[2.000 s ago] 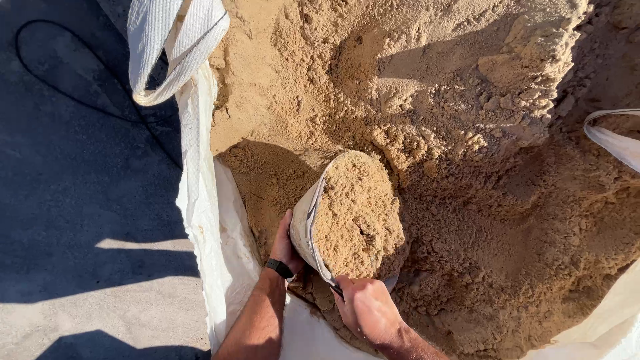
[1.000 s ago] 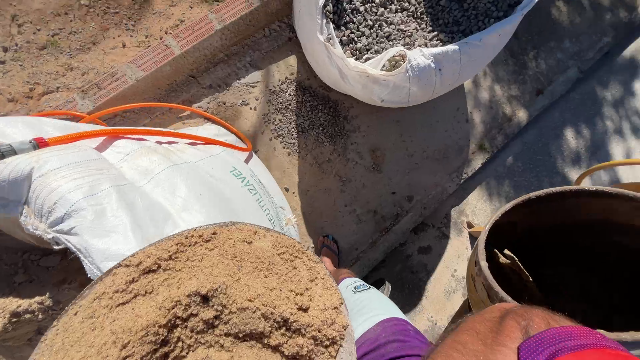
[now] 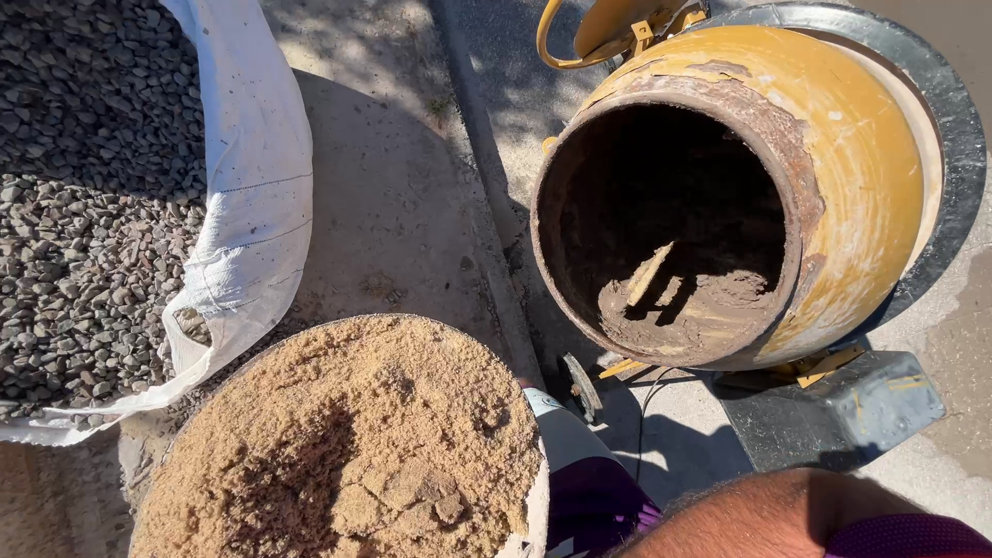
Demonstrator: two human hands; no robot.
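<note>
A bucket heaped with damp sand [image 3: 364, 434] fills the lower left of the head view, close to the camera; its pale rim [image 3: 535, 504] shows at the right side. Neither of my hands is visible; only a bare arm, with a purple sleeve, crosses the lower right corner, so what my hands touch is hidden. Up and to the right of the bucket stands a yellow concrete mixer drum [image 3: 860, 186], worn and rusty round its mouth, which faces the camera. Inside are a mixing blade [image 3: 649, 273] and wet brown mix [image 3: 705, 310] at the bottom.
At the left lies a white woven bulk bag [image 3: 260, 186] of grey gravel [image 3: 85, 287]. The concrete ground [image 3: 380, 194] has a seam running toward a small wheel [image 3: 581, 387]. A dark housing [image 3: 837, 411] sits below the drum, with a thin cable beside it.
The view has swung from the sand bag, where both hands held the bucket, past the gravel to the mixer. The sand-filled bucket has come along and the hands have left the view.
</note>
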